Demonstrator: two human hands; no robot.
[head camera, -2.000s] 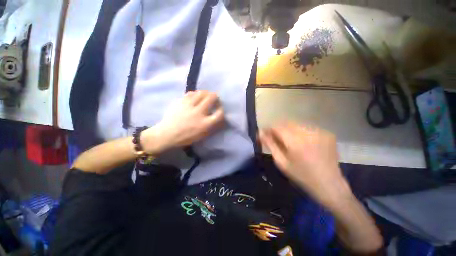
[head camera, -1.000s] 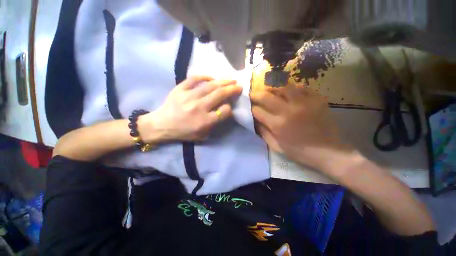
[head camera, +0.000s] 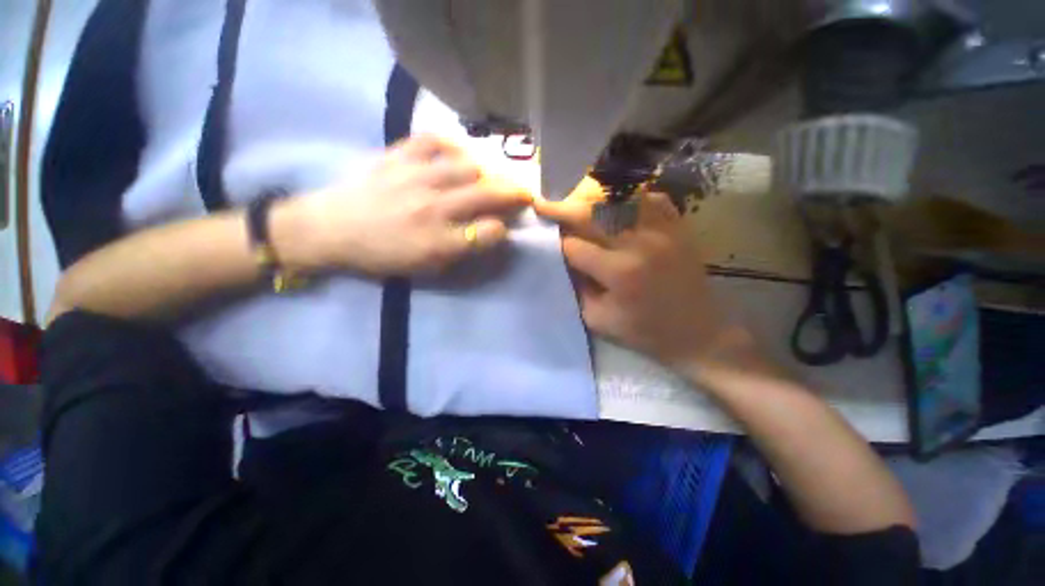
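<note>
A light grey garment panel (head camera: 493, 343) with black stripes (head camera: 394, 332) lies across the bed under the sewing machine head (head camera: 504, 69). My left hand (head camera: 401, 212) lies flat on the panel, fingers apart, fingertips near the lit needle area. My right hand (head camera: 647, 269) is at the panel's right edge, with thumb and fingers closed on that edge close to the needle area. The fingertips of both hands nearly meet. The needle and presser foot are mostly hidden by the machine head.
Shears (head camera: 842, 309) lie right of my right hand, partly behind a ribbed white knob (head camera: 848, 158). A smartphone (head camera: 942, 361) stands at the table's right. A blue basket (head camera: 665, 486) is below the front edge. A red container (head camera: 16, 351) is at far left.
Both hands have moved to the needle area, the right from the panel's lower edge. The view has shifted, so the machine head and ribbed knob now cover more of the top.
</note>
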